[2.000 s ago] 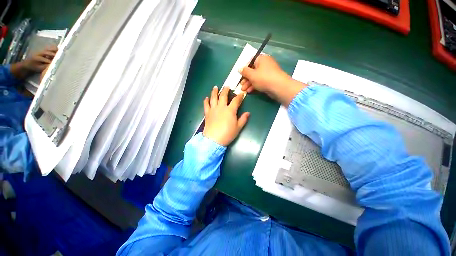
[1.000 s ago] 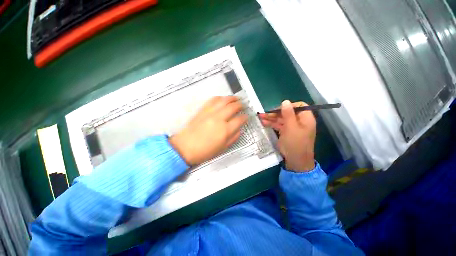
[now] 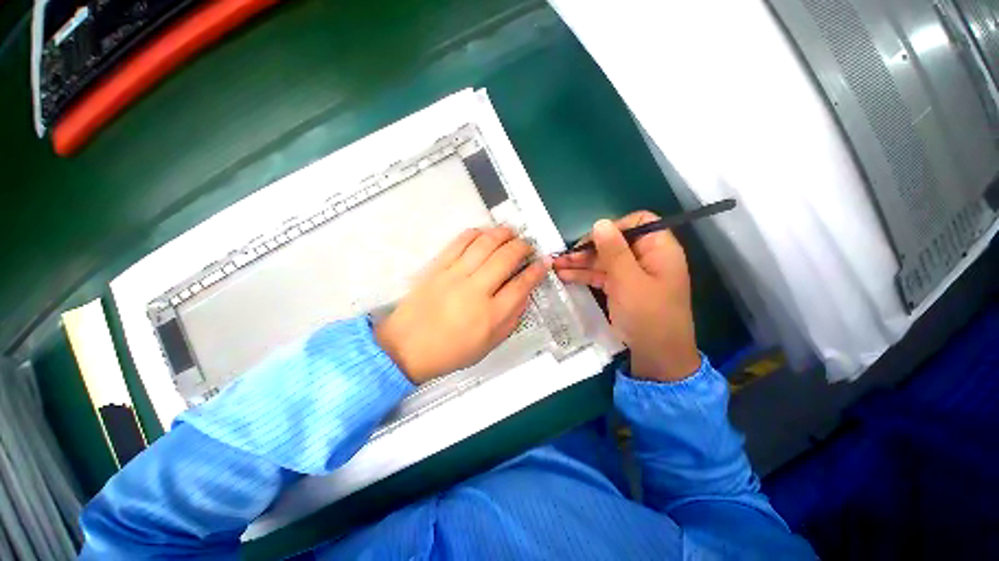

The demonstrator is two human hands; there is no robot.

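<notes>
A silver-grey laptop bottom cover (image 3: 318, 268) lies on white interleaf sheets (image 3: 137, 285) in front of me, with dark patches near its two short ends. My left hand (image 3: 466, 301) rests on the cover's right part, fingertips at its right edge, holding nothing that I can see. My right hand (image 3: 646, 285) holds the black tweezers (image 3: 690, 216) like a pen, their tip at the same edge beside my left fingertips. Whether a small piece is at the tip is hidden. A narrow adhesive strip (image 3: 96, 356), whitish with a black lower end, lies left of the sheets.
A stack of white sheets (image 3: 701, 164) with silver covers (image 3: 909, 121) on top stands at the right. A red tray (image 3: 164, 71) with a laptop base unit (image 3: 93, 55) is at the upper left. More greyish-white sheets (image 3: 33, 460) show at the left edge.
Since two seconds ago, both hands moved from the strip to the cover. Since one second ago, the left fingertips moved closer to the tweezer tip, and the view shifted slightly.
</notes>
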